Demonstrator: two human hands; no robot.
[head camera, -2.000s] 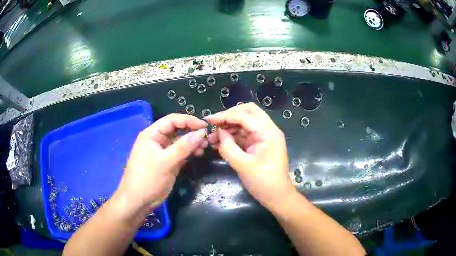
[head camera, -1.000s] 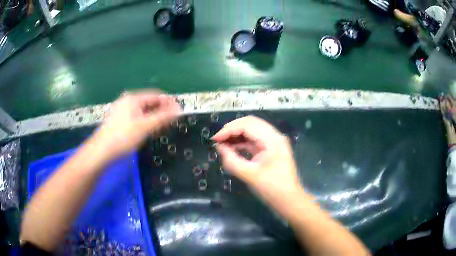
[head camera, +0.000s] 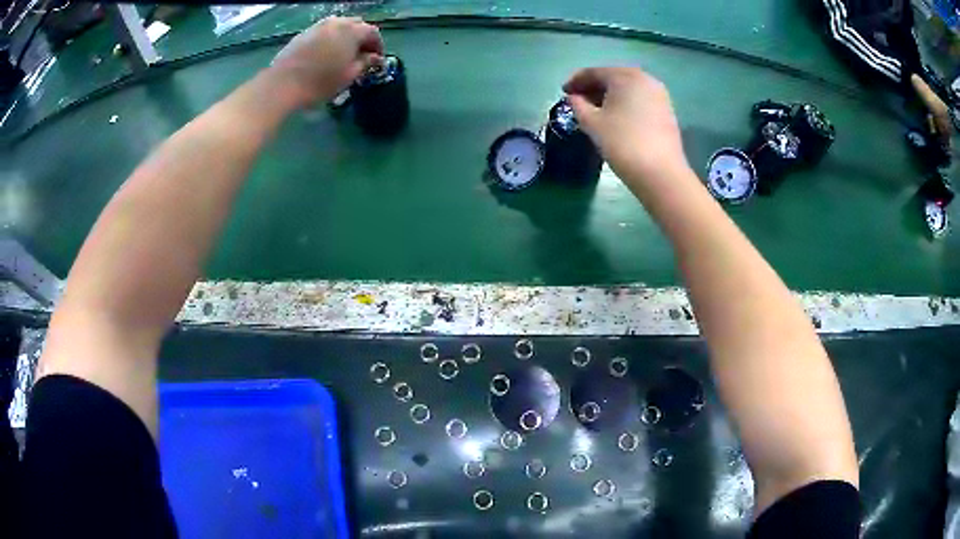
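Observation:
My left hand (head camera: 326, 63) reaches to the open top of a black cylindrical housing (head camera: 381, 110) on the green belt, fingertips together at its rim. My right hand (head camera: 628, 118) is at the top of a second black housing (head camera: 574, 160), thumb and finger pinched there. Whether either hand holds a ring is too small to see. A round cap with a pale face (head camera: 516, 160) leans beside the second housing. Small shiny rings (head camera: 456, 428) lie spaced out singly in loose rows on the dark mat, some over dark round patches (head camera: 674, 398).
The blue tray (head camera: 335, 453) is at the lower left, partly behind my left arm. A scuffed pale rail (head camera: 474, 305) runs between mat and belt. More black units (head camera: 779, 142) with a pale-faced cap (head camera: 732, 175) stand farther right. Another person's sleeve (head camera: 868, 37) and hand show at the top right.
Both hands have moved apart and forward from over the mat to the housings on the belt. The view has shifted, showing more of the belt.

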